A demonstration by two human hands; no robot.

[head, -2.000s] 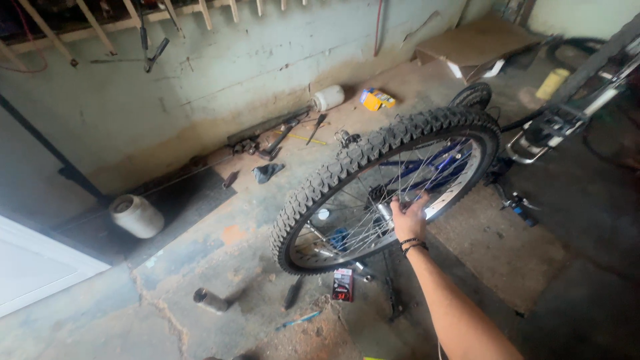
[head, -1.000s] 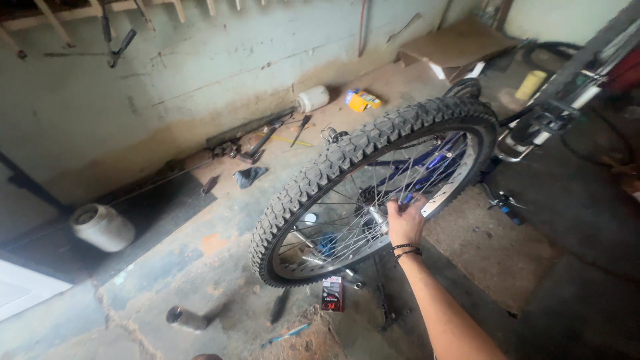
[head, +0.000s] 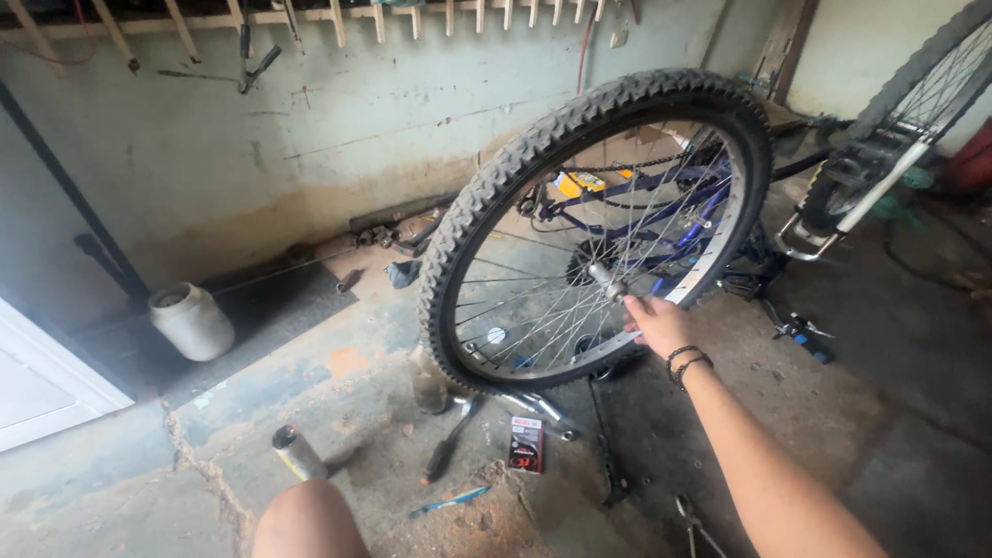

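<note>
My right hand (head: pixel 659 322) reaches in from the lower right, with two dark bracelets on its wrist. Its thumb and fingers are closed on the near axle end of a bicycle wheel's metal hub (head: pixel 604 280). The wheel, tilted, has a knobby black tire (head: pixel 496 182), a silver rim and thin spokes; dark sprockets (head: pixel 580 263) show on the hub's far side. Behind it, partly seen through the spokes, is a blue bicycle frame (head: pixel 686 240) with a chain. My left hand is out of view.
On the concrete floor are a red and black box (head: pixel 526 446), a dark-handled tool (head: pixel 443 457), a blue pen-like item (head: pixel 448 502), a metal can (head: pixel 298 453) and pliers-like handles (head: pixel 697 527). A whitish jar (head: pixel 192 322) stands by the wall; another bicycle wheel (head: pixel 922 93) is at right.
The wheel has tipped to a steeper angle, with my right hand still at its hub. A bare knee has come into view at the bottom.
</note>
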